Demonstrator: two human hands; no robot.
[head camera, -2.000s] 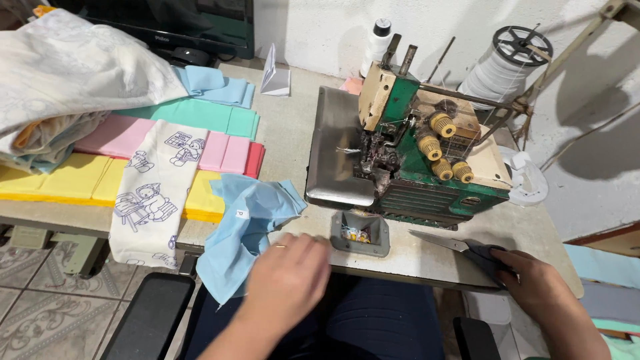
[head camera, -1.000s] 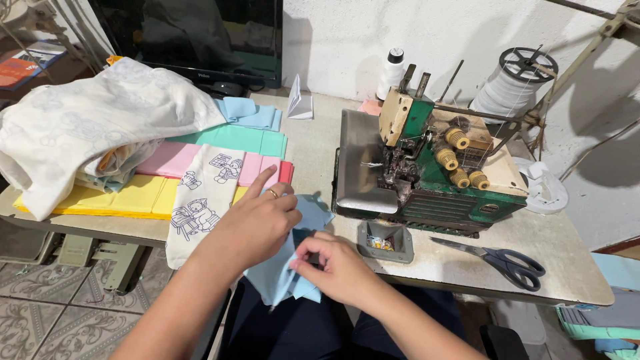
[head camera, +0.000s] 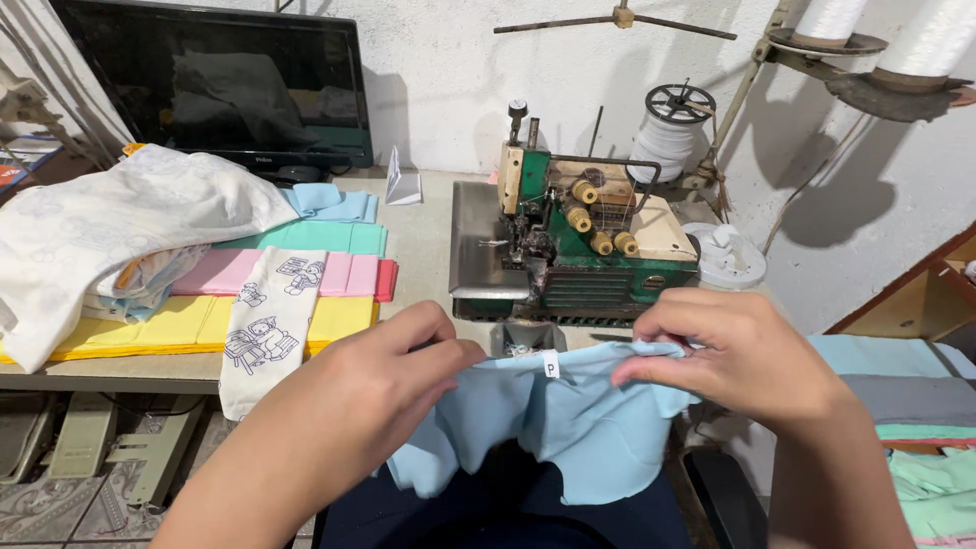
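Note:
A light blue fabric piece (head camera: 602, 412) with a small white tag (head camera: 551, 364) on its upper edge hangs over my lap. My left hand (head camera: 408, 366) pinches its upper edge at the left, and my right hand (head camera: 686, 351) pinches the edge at the right. The edge runs between the hands, with the cloth draping below. Just beyond it is a small grey bin (head camera: 526, 335) with scraps, partly covered by the cloth. Behind that stands a green and cream overlock sewing machine (head camera: 602, 252) with a metal plate (head camera: 480, 244) at its left.
Folded yellow (head camera: 175, 320), pink and green fabric stacks lie at the left, with a printed white cloth strip (head camera: 267, 328) across them. A monitor (head camera: 221, 84) stands behind. White thread cones (head camera: 926, 38) hang at the upper right. More folded fabric (head camera: 892, 396) lies low at the right.
The blue fabric, bunched low between my hands a second ago, is now held up by its edge with my hands apart. Two seconds ago my right hand was at the scissors, which it has since released.

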